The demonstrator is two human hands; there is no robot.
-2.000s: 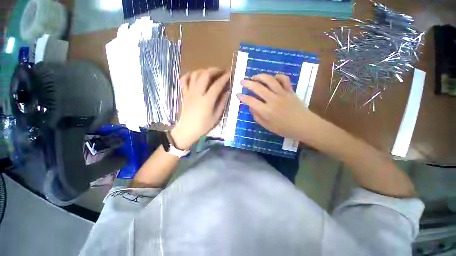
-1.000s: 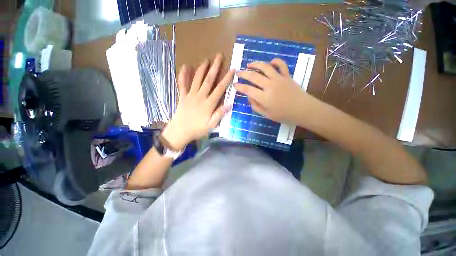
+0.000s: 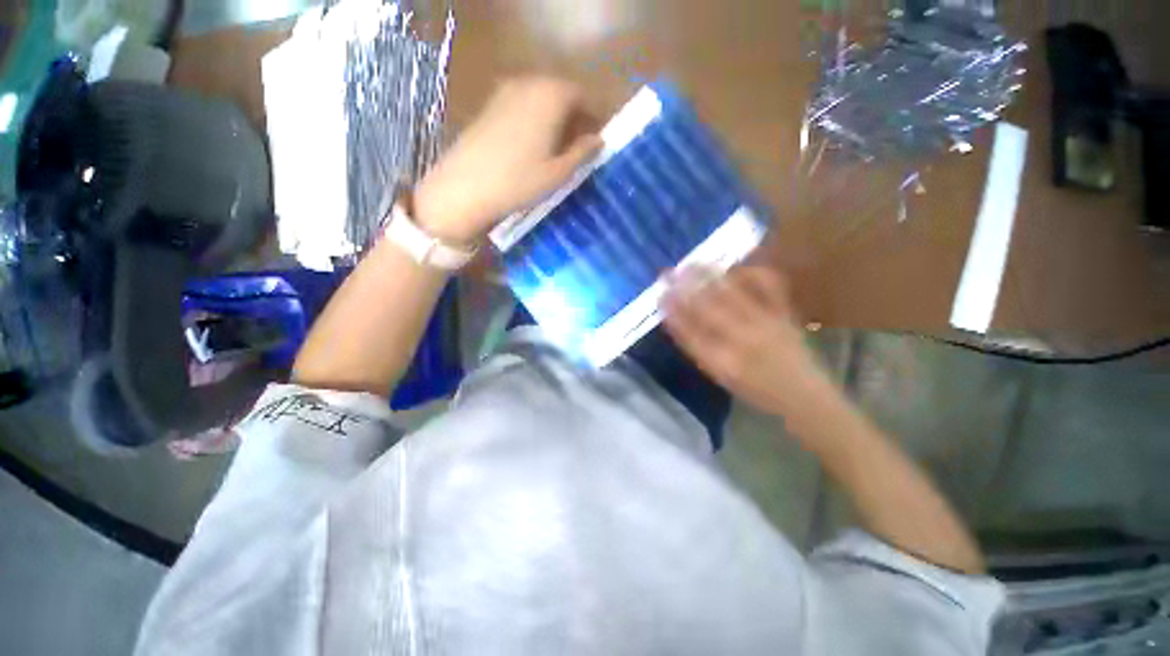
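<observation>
The blue solar cell (image 3: pixel 629 212) is blurred and tilted diagonally near the table's front edge. One white strip (image 3: pixel 631 122) lies along its upper left edge and another white strip (image 3: pixel 625 336) along its lower right edge. My left hand (image 3: pixel 520 154) is at the upper left edge, its fingers bent onto the strip. My right hand (image 3: pixel 731 320) is at the lower right edge, fingertips on the strip there. Both hands hold the cell between them. The thumbs and the cell's underside cannot be made out.
A long ribbon bundle (image 3: pixel 391 115) lies at left beside white paper (image 3: pixel 305 154). A tangled heap of short ribbon (image 3: pixel 914 83) and a loose white strip (image 3: pixel 991 231) lie at right. A dark holder (image 3: pixel 1088 115) is far right, a dark fan-like machine (image 3: pixel 167 192) far left, a blue bin (image 3: pixel 430 346) below.
The cell has turned from nearly upright to diagonal. My right hand has moved from its middle to the lower right edge. My left hand has closed onto the upper left edge.
</observation>
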